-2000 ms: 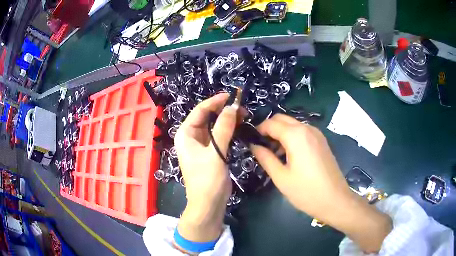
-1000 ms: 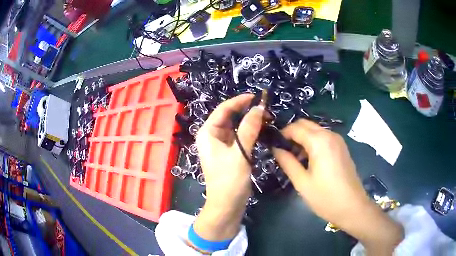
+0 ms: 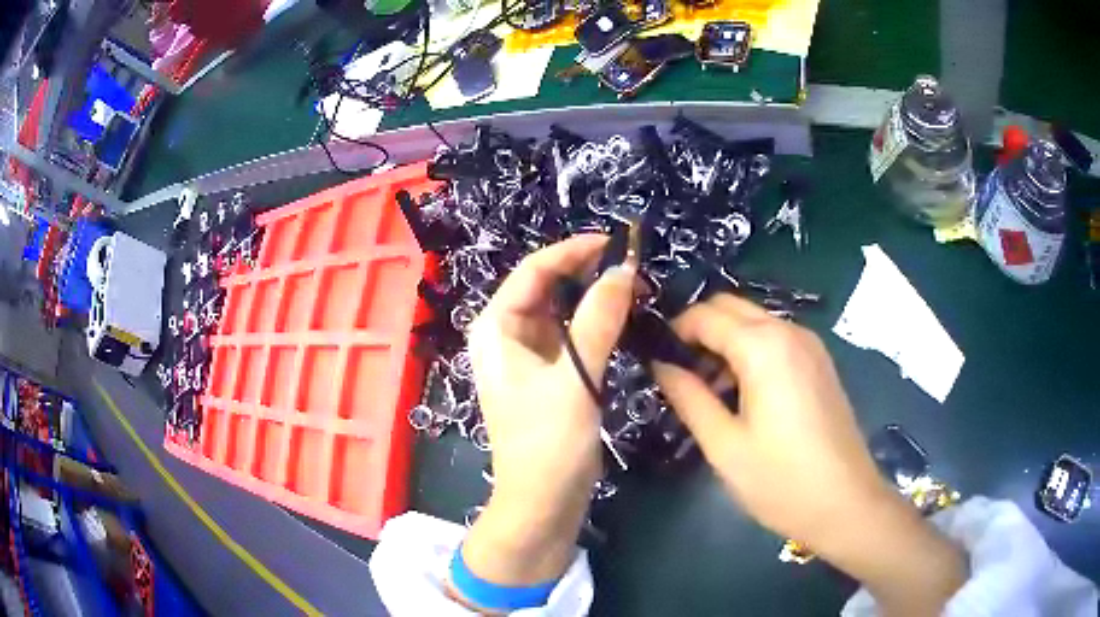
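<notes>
My left hand (image 3: 543,325), with a blue wrist strap, is shut on a small dark watch (image 3: 626,251) held edge-on between thumb and fingers. A thin black cord (image 3: 579,359) runs across the left palm. My right hand (image 3: 760,398) is shut on a dark, finger-long piece (image 3: 671,344) that points at the left hand; its exact kind cannot be told. Whether it touches the watch cannot be seen. Both hands are above a large heap of black spring clamps (image 3: 531,181) with silver round parts.
Left is a red foam tray (image 3: 290,416) with square pockets. Right are white paper (image 3: 899,319), two solvent bottles (image 3: 923,151), a watch housing (image 3: 1065,486) and a display screen assembly (image 3: 899,453). Behind the heap, dark units (image 3: 724,45) with black wires lie on yellow sheet.
Since two seconds ago the view has shifted, so the bench and both hands appear farther right. Both hands keep their grips, almost unchanged relative to each other.
</notes>
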